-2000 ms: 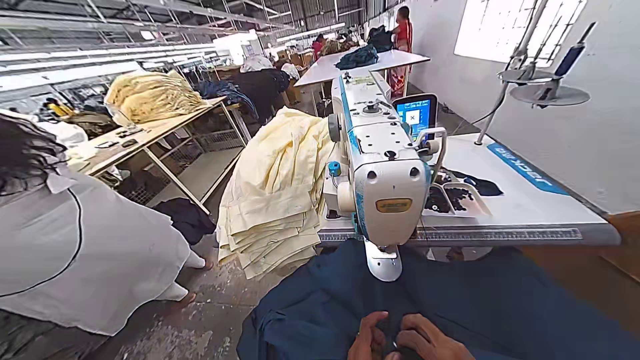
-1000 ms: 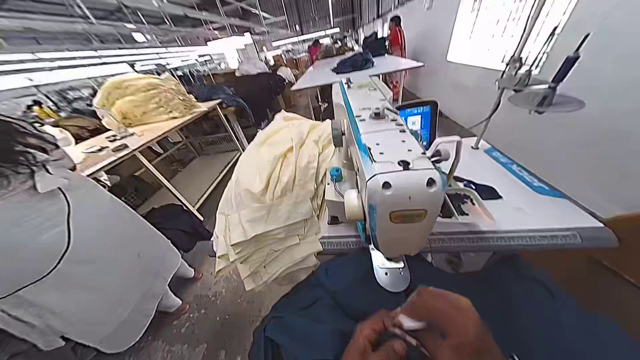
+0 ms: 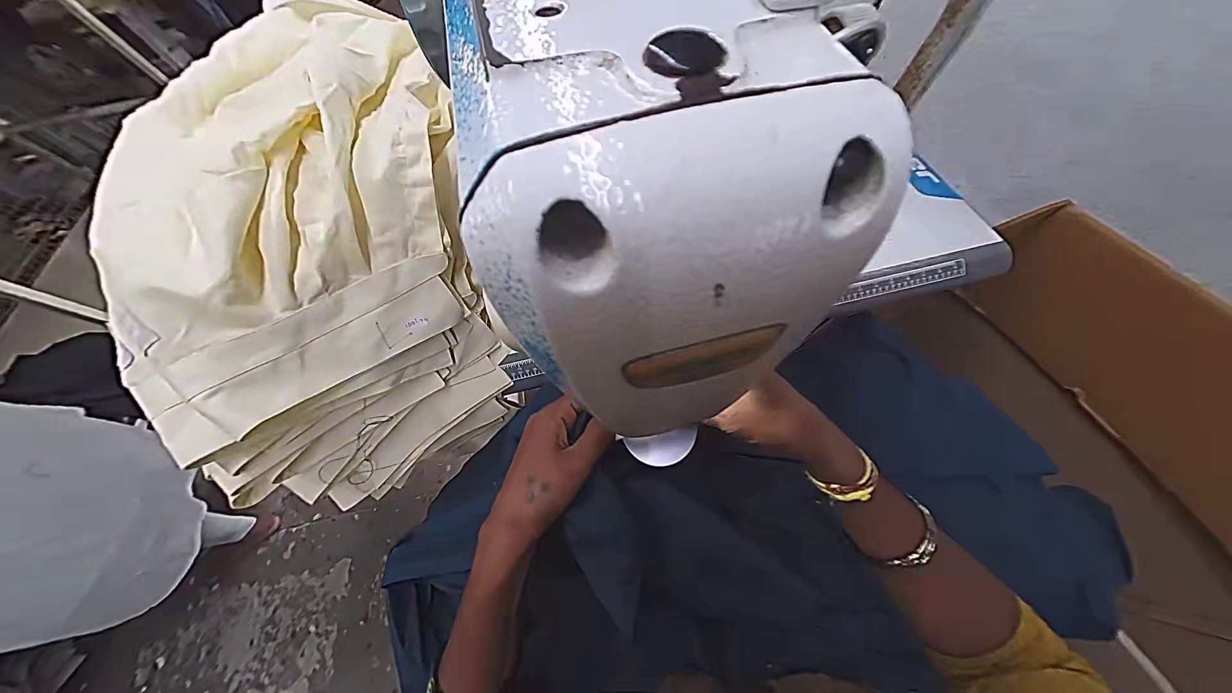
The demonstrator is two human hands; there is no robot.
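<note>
The white head of an industrial sewing machine (image 3: 693,241) fills the upper middle of the view. Below it, dark blue fabric (image 3: 712,549) spreads over my lap and to the right. My left hand (image 3: 553,457) grips the fabric at the lower left edge of the machine head, thumb and fingers pinched. On the other side, my right hand (image 3: 770,414) reaches in behind the head's lower right edge; its fingertips are hidden, and so is whatever they touch. The needle and presser foot cannot be seen behind the head.
A stack of cream fabric pieces (image 3: 289,269) hangs at the left beside the machine. A cardboard box (image 3: 1116,346) stands at the right, past the white table edge (image 3: 924,269). At the far left is a person in a white garment (image 3: 87,520).
My hands were together in front of the machine; now they are apart, one at each side of its head. The view has moved much closer to the machine and tilted down.
</note>
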